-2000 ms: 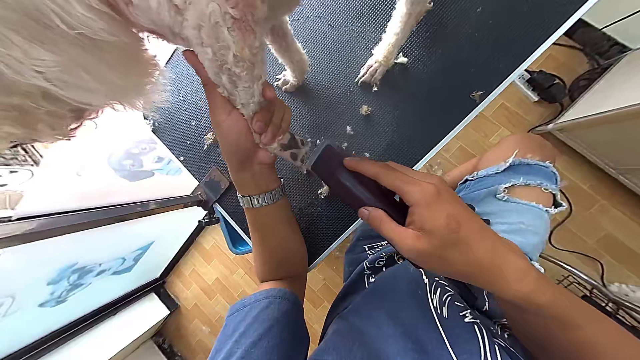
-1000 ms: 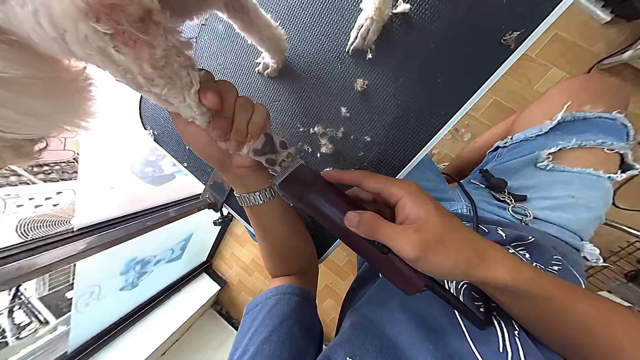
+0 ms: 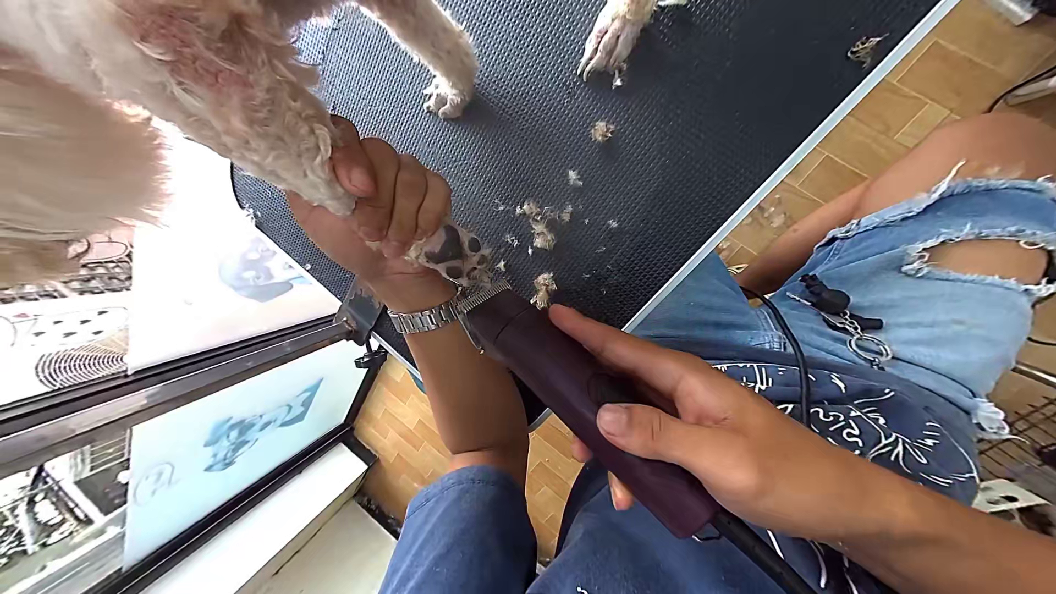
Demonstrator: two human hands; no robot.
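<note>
My left hand [image 3: 388, 206] is wrapped around a dog's lower leg [image 3: 289, 153], and the paw [image 3: 454, 252] sticks out below my fingers with its dark pads turned up. In my right hand [image 3: 685, 412] is a dark purple corded pet clipper [image 3: 577, 388]. Its metal blade [image 3: 483, 297] lies against or very close to the toe end of the paw, just beside the metal watch band on my left wrist. The dog's other paws [image 3: 448, 97] rest on the black textured grooming table [image 3: 701, 124].
Tufts of cut fur [image 3: 542, 231] lie on the table, whose pale metal edge [image 3: 792, 165] runs diagonally. The clipper's black cord [image 3: 788, 346] loops by my jeans, where keys [image 3: 841, 318] hang. A framed window [image 3: 239, 363] stands at the left; tiled floor [image 3: 932, 82] shows beyond.
The clipper's blade has moved from the side of the paw near my fingers toward its toe end. More loose fur shows beside the paw than two seconds ago. The view has shifted closer.
</note>
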